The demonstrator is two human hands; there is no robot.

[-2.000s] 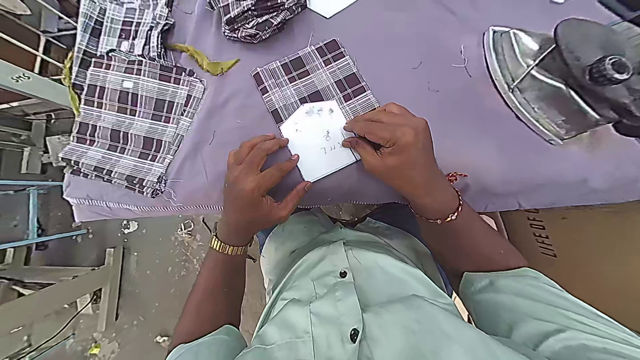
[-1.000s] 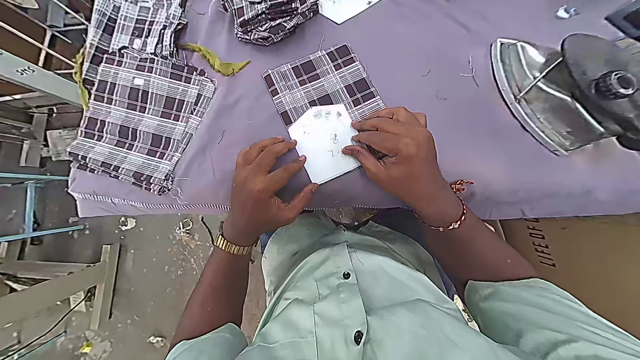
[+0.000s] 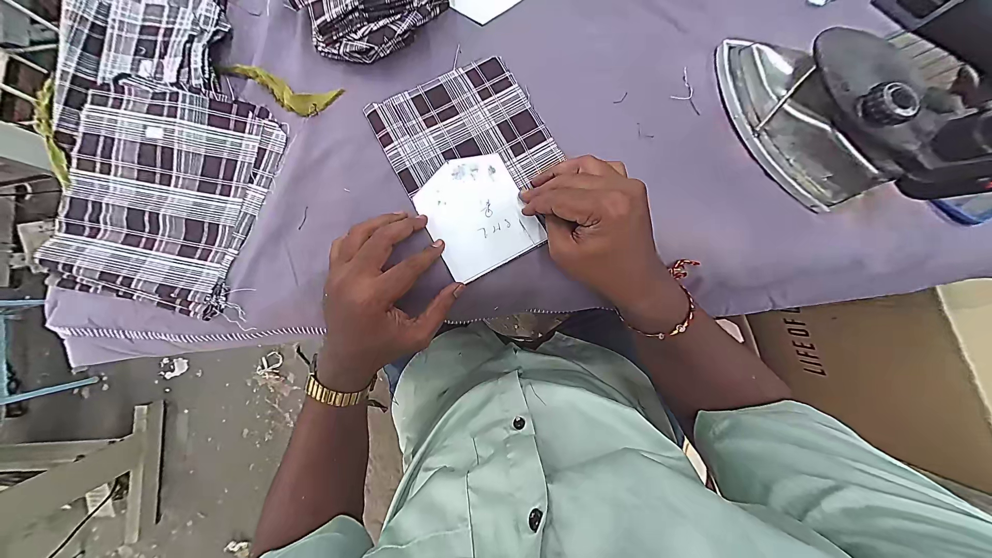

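A white card template (image 3: 477, 221) with handwriting and clipped upper corners lies over the lower part of a plaid fabric piece (image 3: 465, 116). My left hand (image 3: 380, 291) rests at the template's left edge, fingers spread, fingertips touching it. My right hand (image 3: 601, 225) pinches the right edge of the template and fabric between thumb and fingers. Whether the fabric is folded under the template cannot be seen.
An electric iron (image 3: 821, 116) lies at the right on the purple cloth-covered table (image 3: 666, 209). A stack of plaid pieces (image 3: 163, 201) is at the left, near a yellow-green fabric strip (image 3: 291, 94). A plaid bundle (image 3: 372, 27) and another white card (image 3: 484, 6) are at the top. Loose threads lie about.
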